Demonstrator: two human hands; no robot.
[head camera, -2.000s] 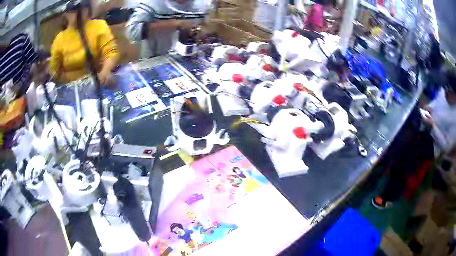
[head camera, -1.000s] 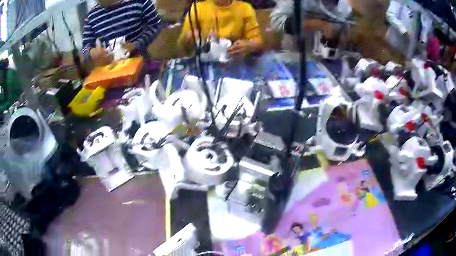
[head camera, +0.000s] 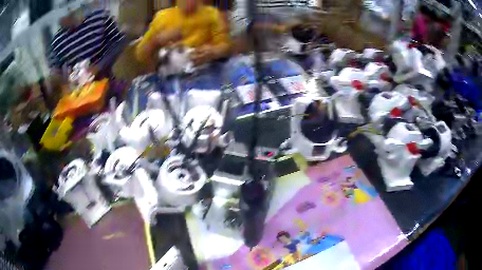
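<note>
Neither of my hands is in the picture. The frame is blurred. The printed cartoon mat (head camera: 312, 213) lies on the bench in front of me. A black electric screwdriver (head camera: 255, 211) hangs from its cable over the mat's left part. White housing sub-assemblies (head camera: 181, 178) with round openings stand in a group left of it. A white housing with a dark round insert (head camera: 318, 126) stands behind the mat. White housings with red pieces (head camera: 400, 153) are massed at the right. A grey metal box (head camera: 227, 176) sits at centre, partly hidden behind the screwdriver.
A yellow bin (head camera: 57, 134) and an orange box (head camera: 82, 99) are at the far left. A large white ring housing (head camera: 13, 182) is cut by the left edge. People in yellow (head camera: 185, 31) and striped (head camera: 87, 37) tops are opposite. A blue stool (head camera: 430, 253) is below the bench's right edge.
The view swung left, then partly back right, so the bench items shift across the frame. The hanging screwdriver now shows over the mat. No hand has appeared.
</note>
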